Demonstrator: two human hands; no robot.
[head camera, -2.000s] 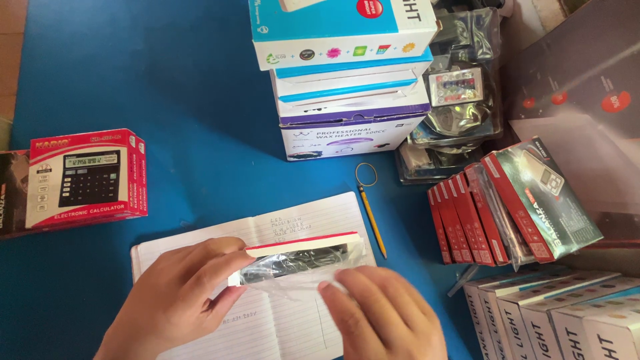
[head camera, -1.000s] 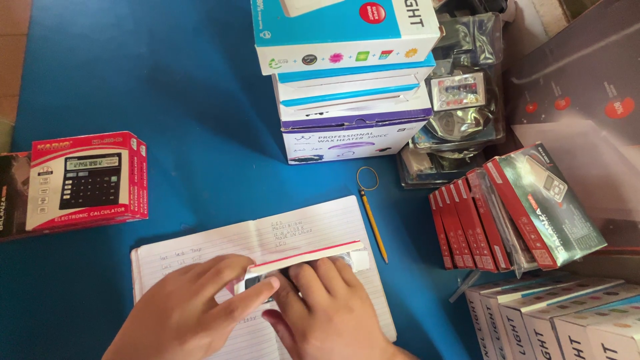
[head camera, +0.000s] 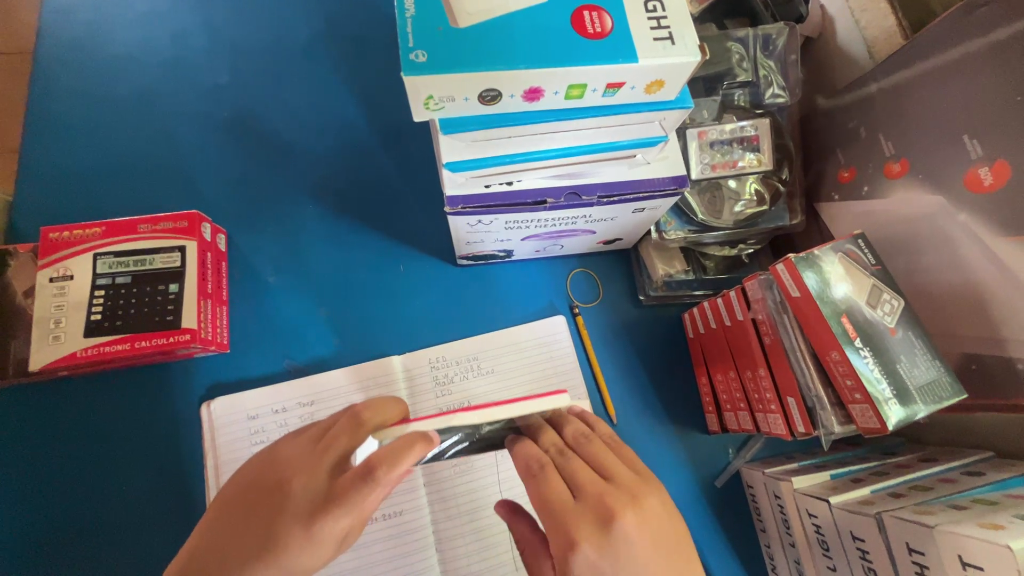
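Note:
A thin white cardboard box with a red edge (head camera: 488, 410) is tilted above an open lined notebook (head camera: 320, 376). My left hand (head camera: 320, 480) grips the box's left end between thumb and fingers. Inside the box's open side lies a dark item in clear plastic wrap (head camera: 464, 442), partly covered by my fingers. My right hand (head camera: 592, 488) has its fingertips on the wrapped item and the box's right end, its thumb apart below. Handwriting shows on the notebook pages. A yellow pencil (head camera: 594, 364) with a ring at its top lies right of the notebook.
Red calculator boxes (head camera: 120, 296) stand at the left on the blue table (head camera: 280, 160). A stack with a wax heater box (head camera: 560, 228) rises behind the notebook. Clear plastic packages (head camera: 740, 160), red-sided scale boxes (head camera: 872, 336) and white light boxes (head camera: 864, 512) crowd the right.
Two seconds ago loose clear plastic stuck out of the box's open side beside my right hand. My right fingers have moved onto the wrapped item, and less plastic shows.

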